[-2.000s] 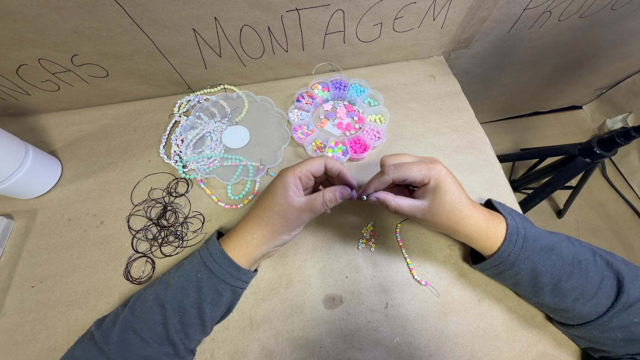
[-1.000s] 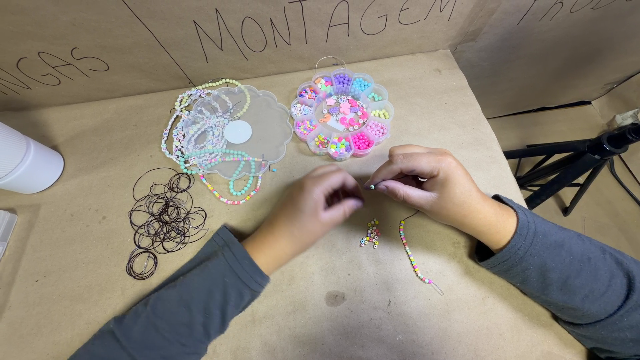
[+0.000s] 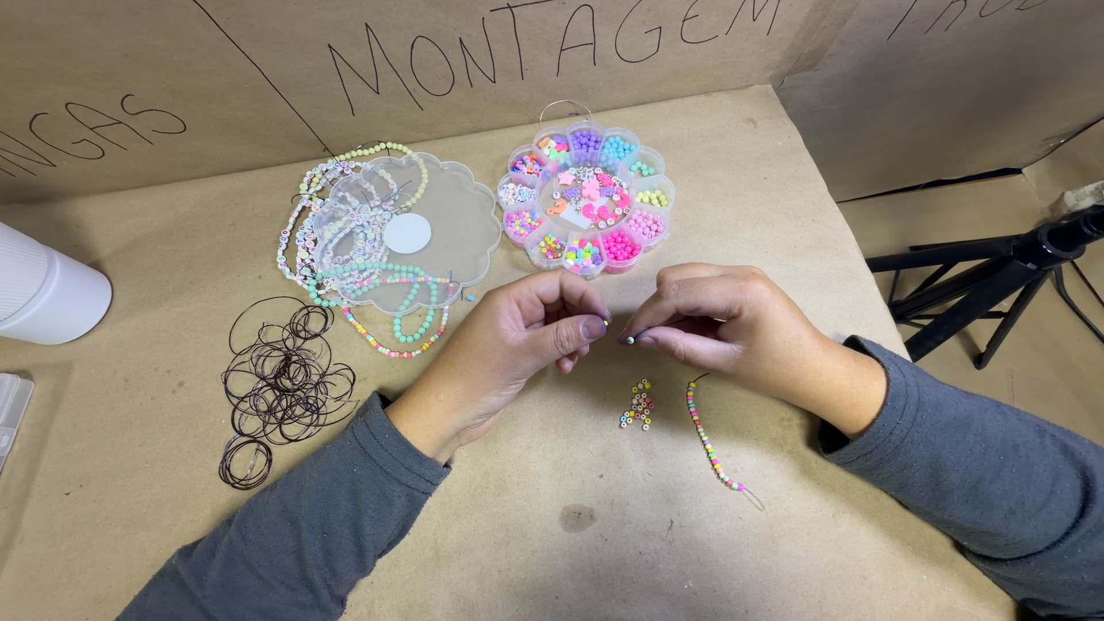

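Observation:
My left hand [image 3: 548,332] pinches a small yellow bead [image 3: 606,323] between thumb and index finger. Facing it, my right hand [image 3: 724,319] holds a tiny pale green bead [image 3: 630,340] at its fingertips; a thin dark cord seems to run between the hands, mostly hidden by the fingers. Below them a small pile of mixed seed beads [image 3: 638,407] lies on the brown paper. To its right rests a strand of colourful beads [image 3: 705,435], with bare cord at both ends. Beyond the hands stands a flower-shaped bead box [image 3: 621,250], its compartments filled with beads and charms.
Bead necklaces [image 3: 297,224] lie around and beneath a clear scalloped lid [image 3: 470,233]. Tangled dark cord [image 3: 289,379] is at the left, near a white bottle [image 3: 60,289] and a clear plastic case [image 3: 10,410]. A black tripod [image 3: 1018,259] stands beyond the table's right edge.
My left hand, blurred and lower a second ago, is now beside the right fingertips with a yellow bead. The right hand stays closed on its small piece.

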